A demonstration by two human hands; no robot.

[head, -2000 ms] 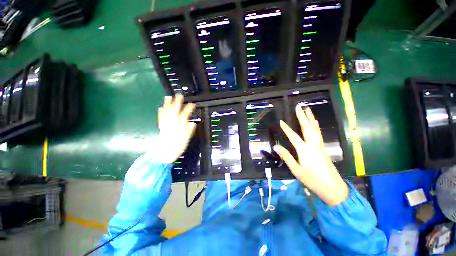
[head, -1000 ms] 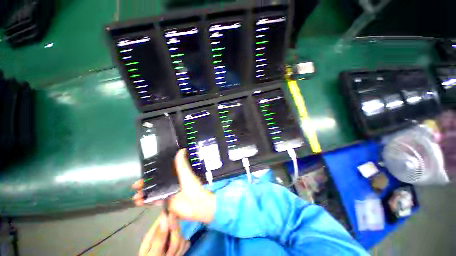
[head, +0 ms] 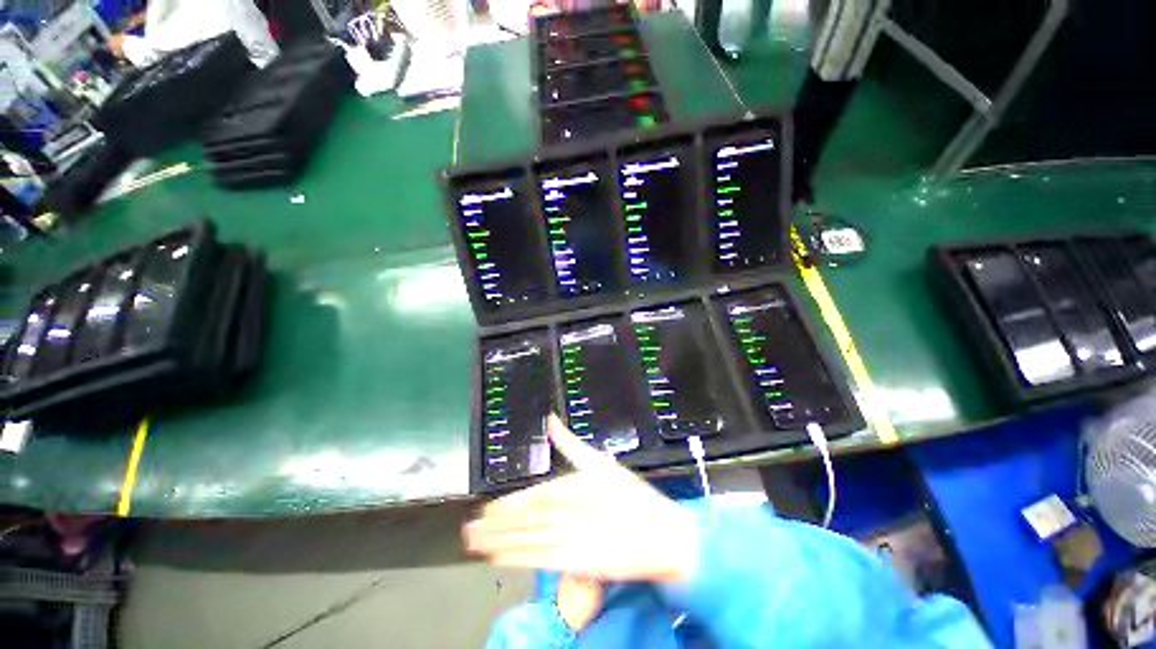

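Observation:
The near foam tray [head: 478, 418] holds four phones side by side. Its leftmost phone [head: 513, 393] shows green and white text lines. My right hand [head: 583, 522] is blurred at that phone's lower end, thumb raised apart from the fingers, with nothing visible between them. My left hand [head: 579, 604] is mostly hidden below it; its grip cannot be seen. White cables [head: 827, 472] hang from the two right phones. The second phone [head: 601, 393] has its lower end close to my right hand. The far foam tray [head: 464, 269] is propped up behind, with four lit phones.
Stacked trays [head: 235, 317] lie left, more stacks [head: 273, 121] far left. Another phone tray [head: 541, 76] is behind the propped one. A phone tray [head: 970, 311] lies right, beyond yellow tape [head: 843, 342] and a small labelled device [head: 839, 240]. A fan [head: 1128, 475] is lower right.
The view has shifted and shows more of the bench. The leftmost phone, held raised by my right hand one second ago, now lies in its slot. My left hand is now mostly covered by my right.

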